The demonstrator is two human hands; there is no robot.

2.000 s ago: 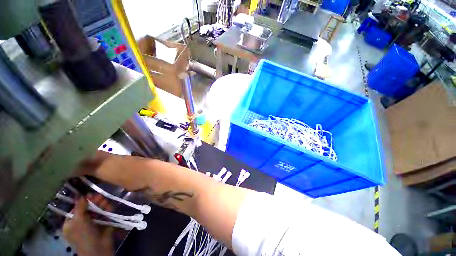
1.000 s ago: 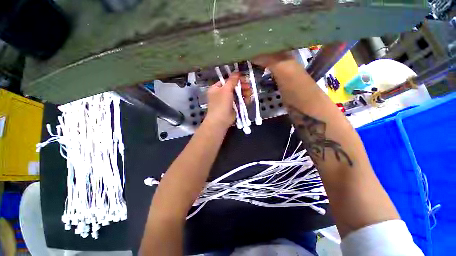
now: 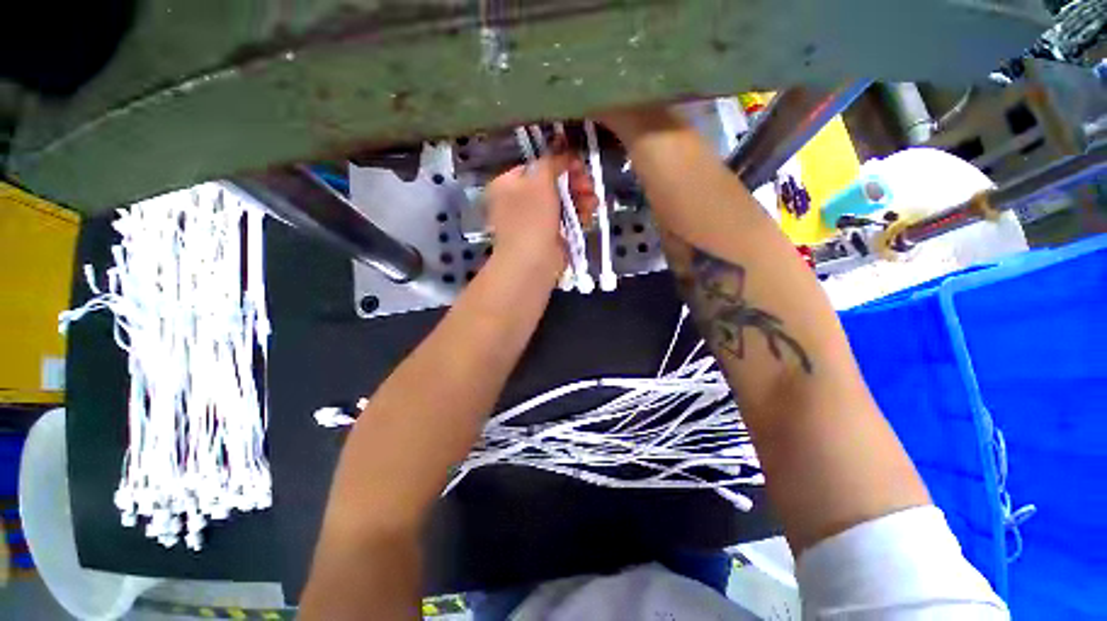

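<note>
Several white cables (image 3: 574, 243) hang from under the press platen toward me, with their white ends over the silver base plate (image 3: 386, 218). My left hand (image 3: 534, 209) has its fingers closed around some of these cables. My right hand is hidden under the green platen (image 3: 401, 85); only the wrist and the tattooed forearm show. The mold under the platen is mostly hidden. A loose cable bundle (image 3: 607, 425) lies fanned on the black bench in front of the press.
A dense pile of white cables (image 3: 194, 364) lies at the left. A blue bin (image 3: 898, 364) stands at the right. Shiny guide posts (image 3: 346, 224) flank the mold. A teal roll (image 3: 857, 198) sits on the yellow ledge. A yellow box (image 3: 34, 297) is at far left.
The view has swung from the bin side to the bench, then shifted slightly. My left hand stays at the cables and my right hand stays under the platen.
</note>
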